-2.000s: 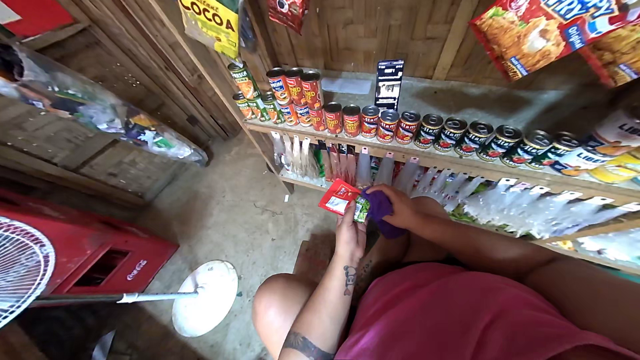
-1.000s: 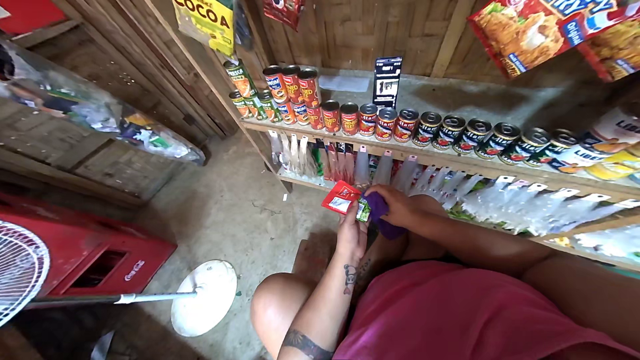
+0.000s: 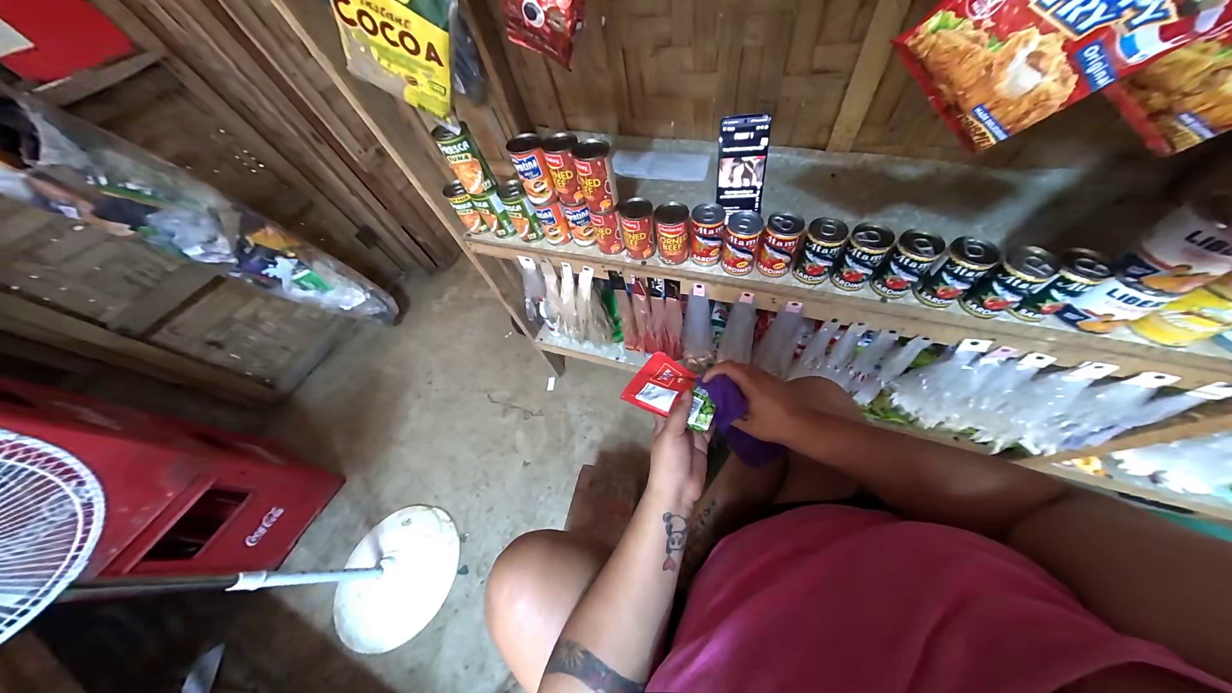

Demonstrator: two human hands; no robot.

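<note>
My left hand [image 3: 681, 448] holds a red packet [image 3: 658, 385] with a pale label panel, the thumb lying over its lower edge. A smaller green and white packet [image 3: 702, 408] sits against it, in the same hand. Just to the right, my right hand [image 3: 756, 404] grips a bunched purple cloth [image 3: 733, 423], which touches the green packet and hangs down over my leg. Both hands are above my lap, in front of the lower shelf.
A wooden shelf [image 3: 616, 265] bears a row of food cans [image 3: 743, 243] and an upright phone [image 3: 742, 164]. Filled plastic bags [image 3: 1001, 390] hang below it. At left stand a red crate-like cabinet [image 3: 231, 500] and a fan [image 3: 43, 529] with a round white base [image 3: 397, 577].
</note>
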